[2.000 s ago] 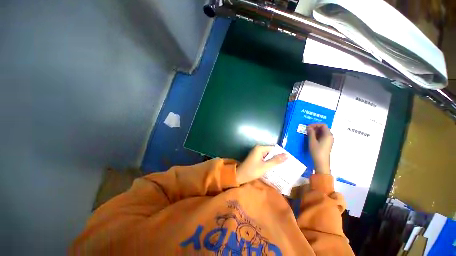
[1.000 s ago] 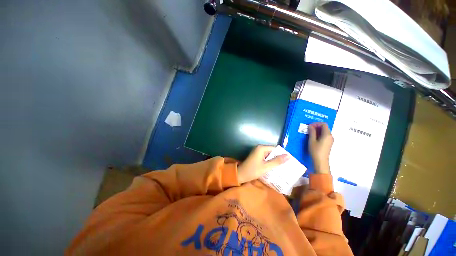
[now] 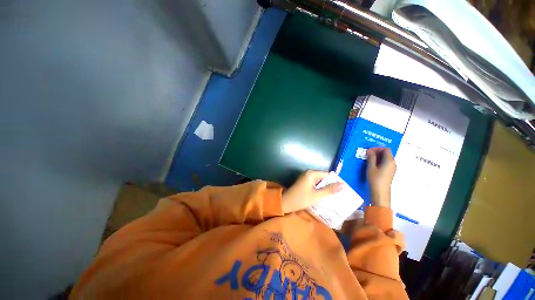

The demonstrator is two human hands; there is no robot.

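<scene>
A stack of flat carton blanks lies on the green bench, a blue panel beside a long white panel. A small white sticker is on the blue panel. My right hand is over the blue panel, its fingertips bent together at the sticker's right edge; whether they grip it cannot be told. My left hand holds a white label sheet with rows of small print, thumb on top, over the bench's near edge.
A metal rail crosses the back, with a thick folded white bundle over it. A grey wall stands left. A brown board is right, with blue-and-white blanks below it. A paper scrap lies on the blue floor.
The whole view has shifted slightly, so the bench and blanks sit a little further right. My hands keep nearly the same places relative to the blanks.
</scene>
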